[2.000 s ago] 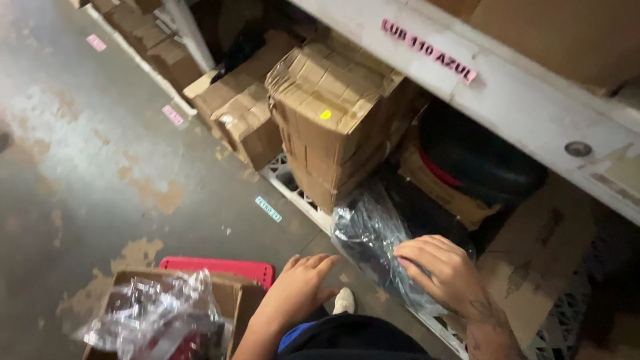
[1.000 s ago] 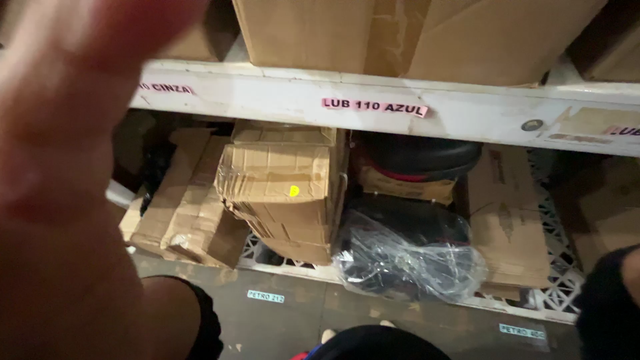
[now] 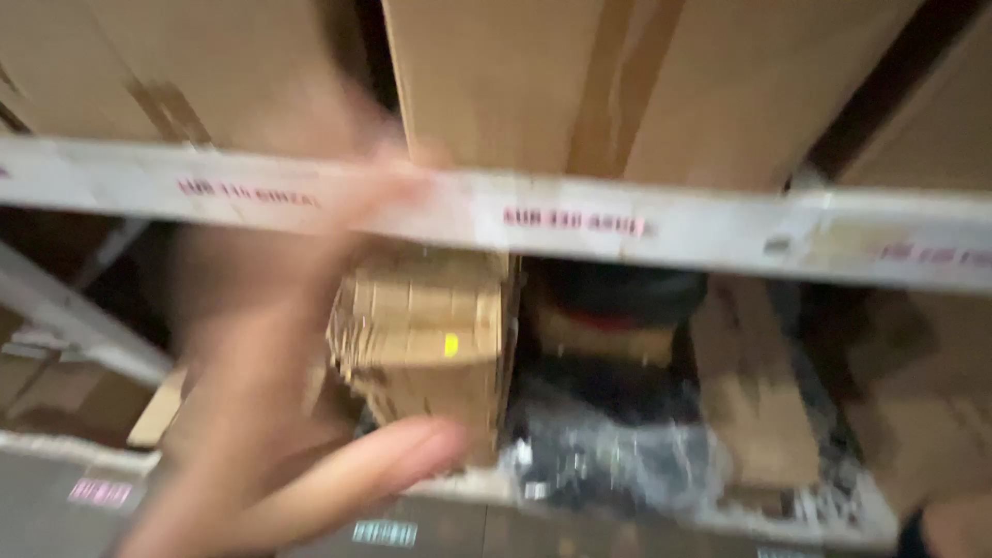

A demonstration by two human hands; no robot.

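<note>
Blurred and large, my left hand [image 3: 310, 372] is raised at the left centre with its thumb and fingers apart and nothing between them. Behind it stands a worn cardboard box [image 3: 434, 387] with a yellow sticker. To the box's right lies a dark item in clear plastic wrap [image 3: 604, 457], below a black rounded item with a red edge [image 3: 620, 294]. Only a wrist with a dark cuff shows of my right arm [image 3: 949, 527] at the lower right corner; the fingers are out of view.
A white shelf beam [image 3: 434, 201] with pink labels crosses the view. Large cardboard boxes [image 3: 504, 85] stand above it. A long upright carton [image 3: 752, 387] is right of the wrapped item. The grey floor [image 3: 46, 511] bears small labels below the lower shelf edge.
Both hands were low over the floor and wrapped item two seconds ago; the left is now raised before the shelf. The view has swung up towards the shelf beam.
</note>
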